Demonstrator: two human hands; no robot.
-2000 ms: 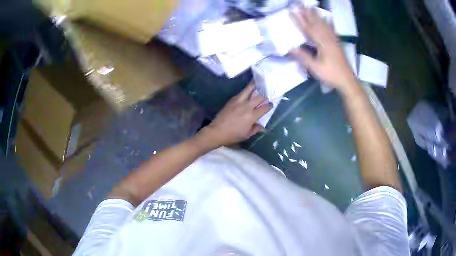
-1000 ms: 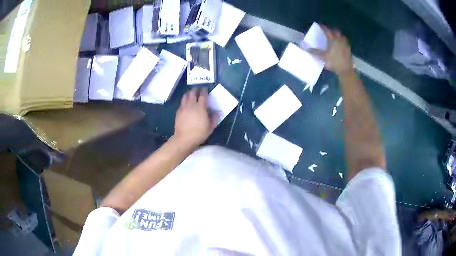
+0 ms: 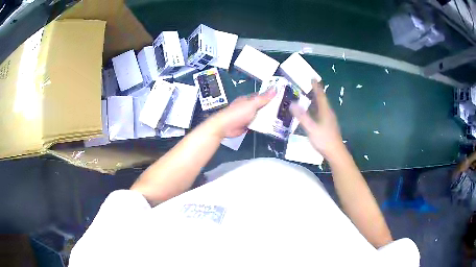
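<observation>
My left hand (image 3: 244, 112) grips the left side of a white retail box (image 3: 269, 118) with a dark front, with the thumb on top, in front of my chest. A dark printed face shows between my hands. My right hand (image 3: 319, 117) is blurred, with fingers spread beside the box's right side; whether it touches the box cannot be told. One white box (image 3: 299, 72) lies just beyond it and another white box (image 3: 304, 149) lies nearer me. A box with a dark front (image 3: 211, 88) lies face up to the left.
Several white boxes (image 3: 121, 117) stand grouped at the left, beside a large open brown carton (image 3: 70, 83). White scraps (image 3: 342, 94) dot the green bench (image 3: 407, 130). A pale rail (image 3: 365, 55) runs along the far side. Part of a person (image 3: 463, 177) shows at the right edge.
My left hand has moved right and now holds a box. My right hand has come down and inward towards it. The head view has shifted, showing more of the carton.
</observation>
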